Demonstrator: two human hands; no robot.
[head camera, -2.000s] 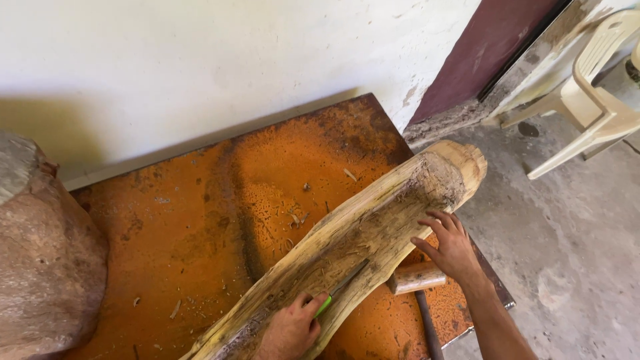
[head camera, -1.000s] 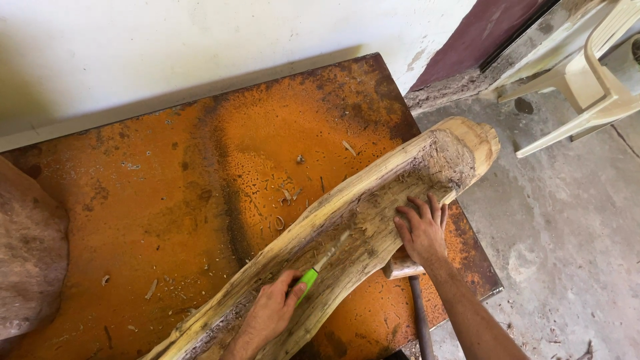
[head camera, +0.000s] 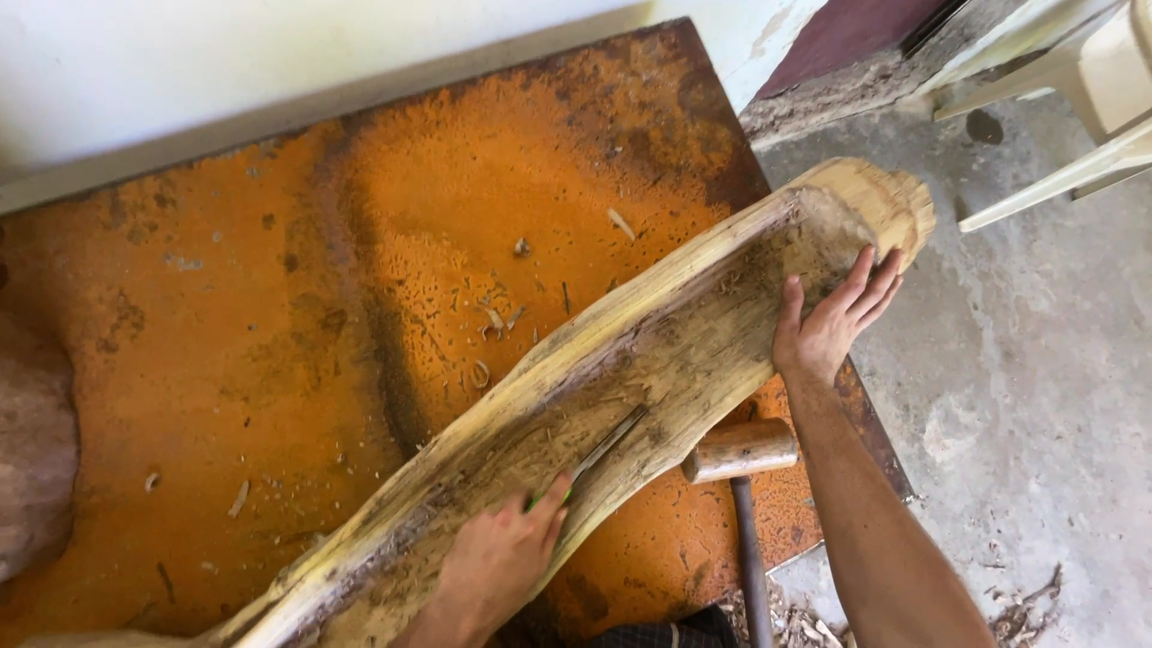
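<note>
A long hollowed log (head camera: 576, 333) lies diagonally across a worn orange table (head camera: 270, 270). My left hand (head camera: 499, 549) grips the green handle of a narrow metal-bladed tool (head camera: 612, 438), possibly a chisel; its tip rests within the hollow, near the log's middle. Spread over the near rim, close to the log's far right end, is my right hand (head camera: 832, 315), fingers apart and reaching into the hollow. Beside that forearm, a wooden mallet (head camera: 742, 450) rests at the log's near side, its dark handle pointing toward me.
Wood shavings (head camera: 493, 319) are scattered on the table, with more on the floor (head camera: 1035, 378). A large rounded brown object (head camera: 34, 459) stands at the left edge. A white wall (head camera: 270, 63) borders the table's back. A cream plastic chair (head camera: 1071, 171) is at the upper right.
My right hand has shifted toward the log's far end rim. My left hand still holds the green-handled tool in the hollow. The view has moved closer.
</note>
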